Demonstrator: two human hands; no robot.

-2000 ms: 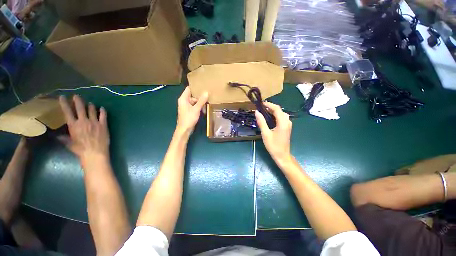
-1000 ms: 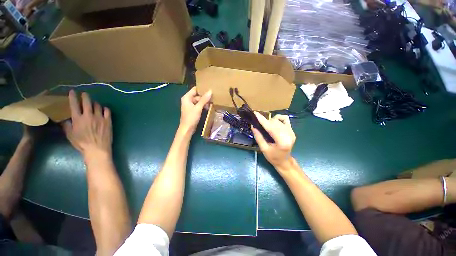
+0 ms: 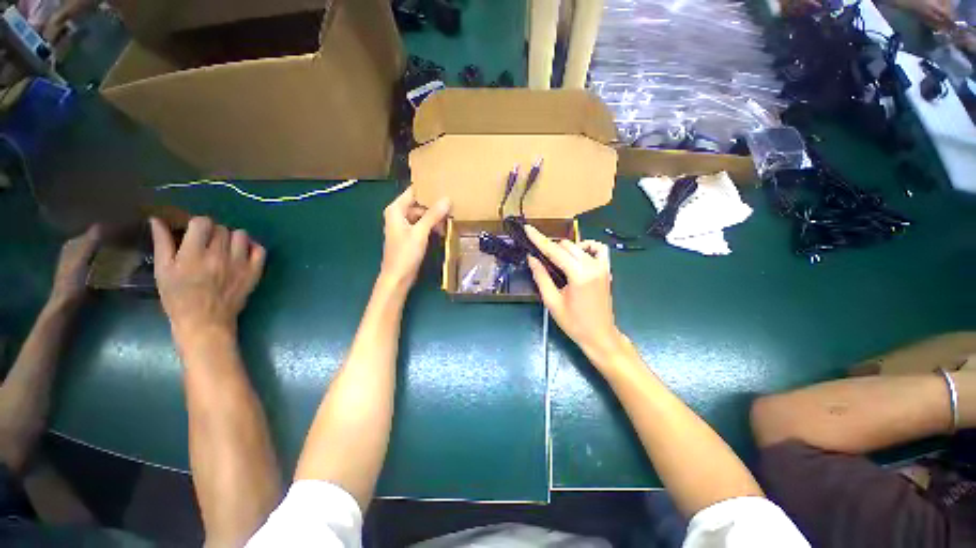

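The small brown mailer box [image 3: 514,177] stands open in front of me, its lid raised at the back. My left hand [image 3: 411,238] grips its left side at the lid's edge. My right hand [image 3: 578,280] holds a black cable bundle [image 3: 518,229] over the right part of the box; two plug ends point up against the lid. Inside at the left lies a clear polybagged accessory [image 3: 477,268], with more black cable beside it. My right fingers hide the box's right part.
A large open shipping carton [image 3: 257,123] stands behind left, with a white cord [image 3: 268,198] before it. Clear bags [image 3: 685,75] lie behind right. White paper [image 3: 706,214] with a black cable and loose cables [image 3: 845,219] lie right. Another person's hands [image 3: 203,273] work at left; a forearm [image 3: 856,412] rests at right.
The cable bundle and my right hand have moved left and lower over the box, and the plug ends now point up. The box was turned slightly and is straight again. The neighbour's carton lid has moved.
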